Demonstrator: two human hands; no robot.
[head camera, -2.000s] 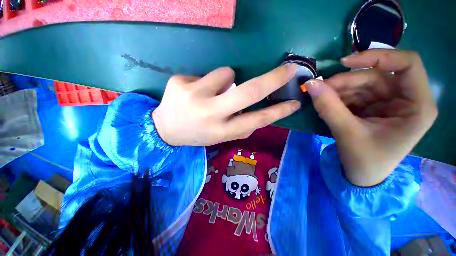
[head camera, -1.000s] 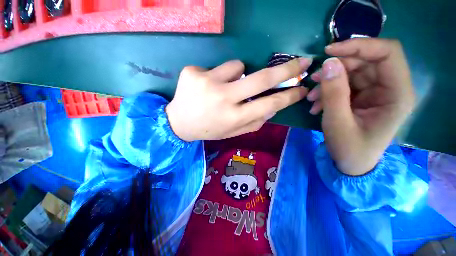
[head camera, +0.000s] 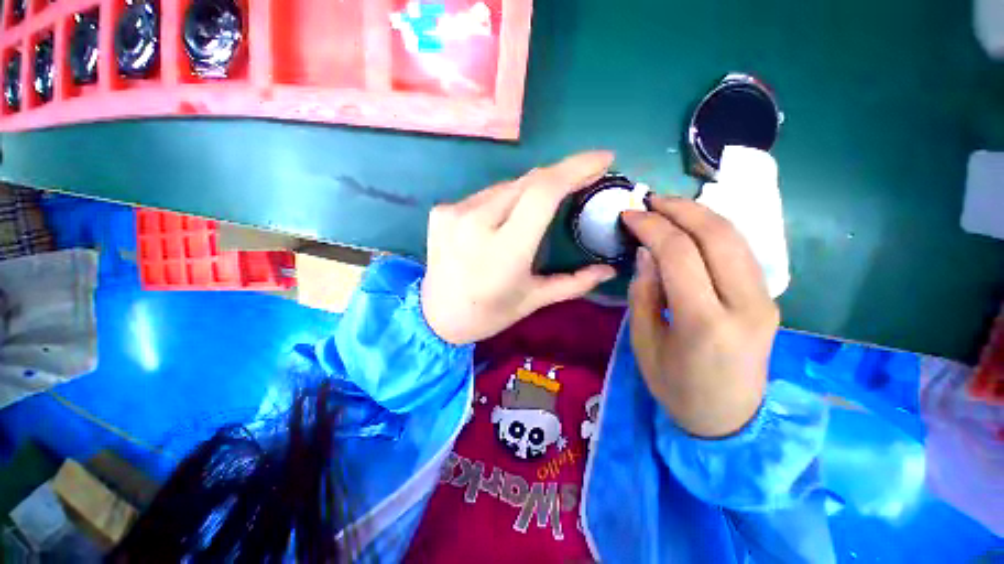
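Note:
A round watch head (head camera: 603, 220) lies on the green bench (head camera: 881, 220), its face pale with glare or a film. My left hand (head camera: 512, 245) holds its rim between thumb and forefinger. My right hand (head camera: 705, 297) has its fingertips at the right edge of the face, beside a small white bit (head camera: 637, 198). Whether the fingers pinch that bit is hard to tell. A second watch head (head camera: 734, 123), black-faced with a silver rim, lies further back. A white cloth (head camera: 753, 207) lies against its lower edge, partly behind my right hand.
A red-pink compartment tray (head camera: 330, 108) at the upper left holds several watch heads and, in a corner pocket, a white and blue pile (head camera: 438, 31). White pieces lie at the right edge. Red trays (head camera: 182, 251) and a brown box (head camera: 325, 281) are below bench level.
The view has shifted, showing more of the tray. The watch head, earlier tilted and largely covered by my fingers, now shows its face. My right hand has moved down and onto its right edge; the white cloth is now visible.

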